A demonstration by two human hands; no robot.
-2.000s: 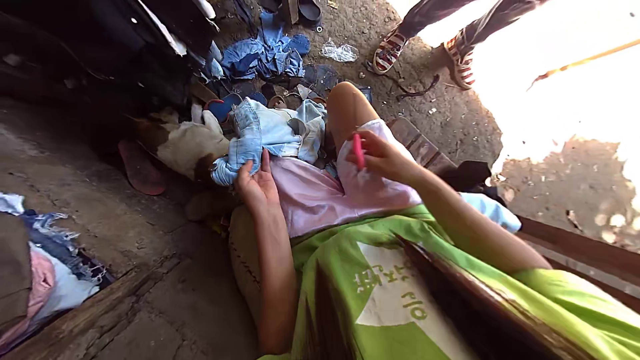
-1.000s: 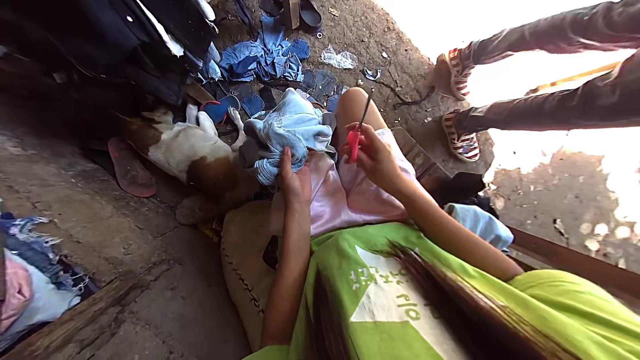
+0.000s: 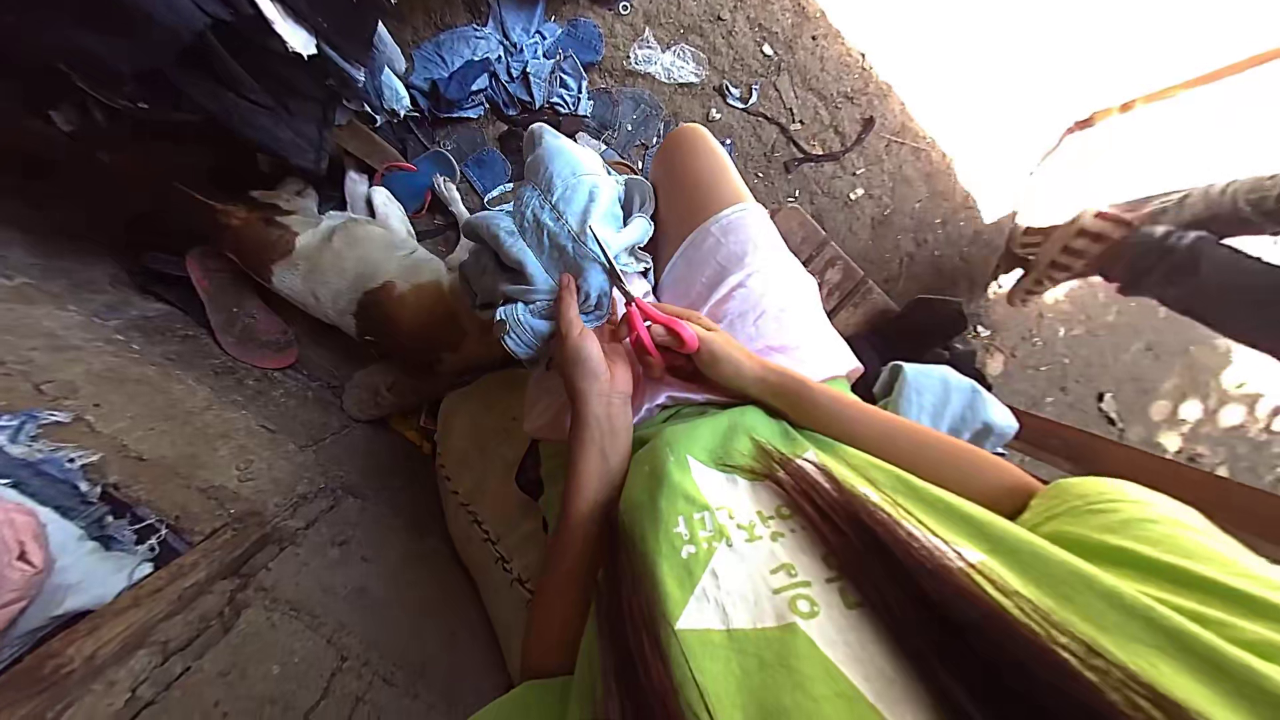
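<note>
A light blue denim garment lies bunched over my lap, its near edge at my left hand. The thumb of that hand rests on the denim, and the fingers are partly hidden, so its grip is unclear. My right hand holds scissors with pink handles just to the right of the left hand. The blades point up and away, lying over the denim; whether cloth is between them cannot be told.
A brown and white dog lies left of my legs, beside a worn sandal. Denim scraps and clear plastic lie on the dirt ahead. Another person's sandalled foot is at right. Frayed cloth lies at lower left.
The scissors in my right hand have come down over the denim beside my left hand; a second ago they pointed up, apart from it. The other person's legs have shifted toward the right edge.
</note>
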